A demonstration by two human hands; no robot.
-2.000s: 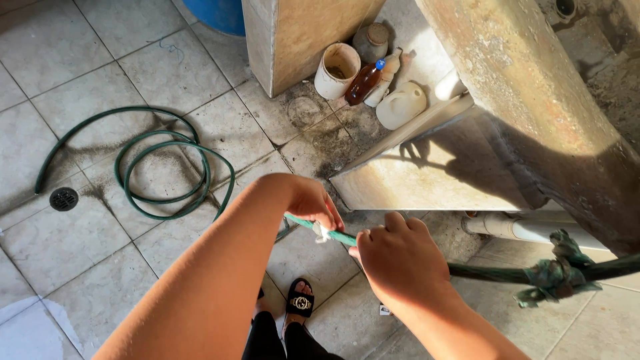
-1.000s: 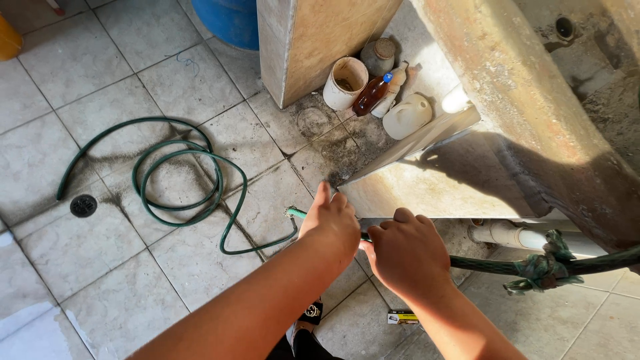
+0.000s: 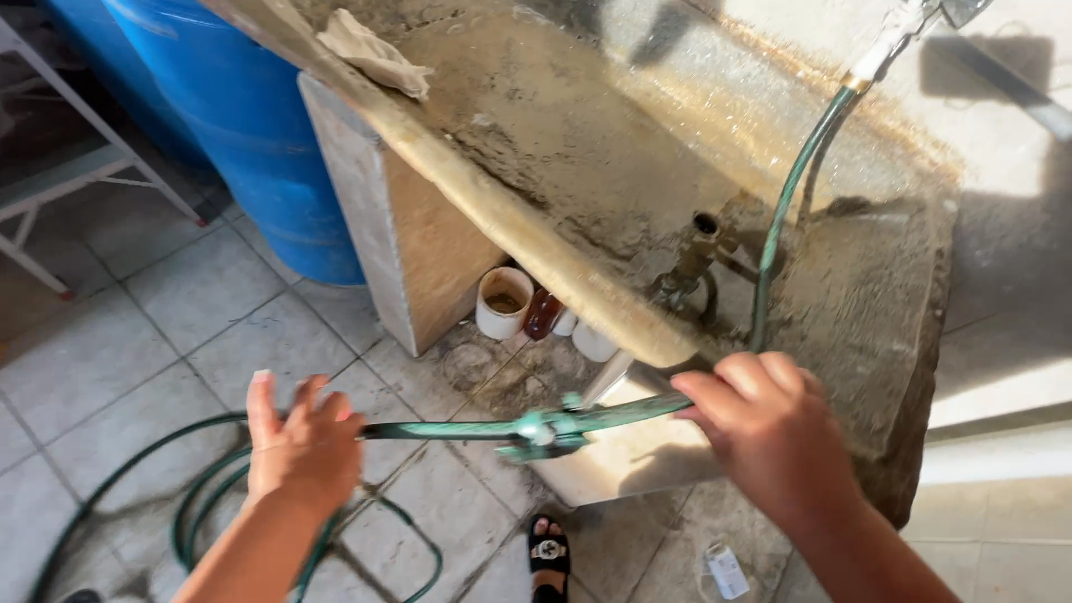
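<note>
A green garden hose point(image 3: 444, 430) runs across the view between my hands, with a knotted green wrapping point(image 3: 544, 431) around it at the middle. My right hand point(image 3: 758, 419) is closed on the hose, right of the wrapping. Beyond it the hose climbs over the stone basin to a fitting point(image 3: 858, 82) at the upper right. My left hand point(image 3: 306, 444) is at the hose left of the wrapping, its fingers spread and raised; whether the palm touches the hose is hidden. Loops of the hose point(image 3: 188, 502) lie on the tiled floor at the lower left.
The basin's rim point(image 3: 502, 222) slants across the view, with a metal tap or valve point(image 3: 699, 251) and a cloth point(image 3: 377, 54) on it. Blue barrels point(image 3: 268, 159) and a white metal frame point(image 3: 92, 159) stand left. A white pot point(image 3: 504, 301) and bottles sit beneath. A small packet point(image 3: 727, 571) lies below.
The view has swung up to the basin. My hands have moved apart, from close together on the hose to either side of the knotted wrapping. My left hand's fingers have spread.
</note>
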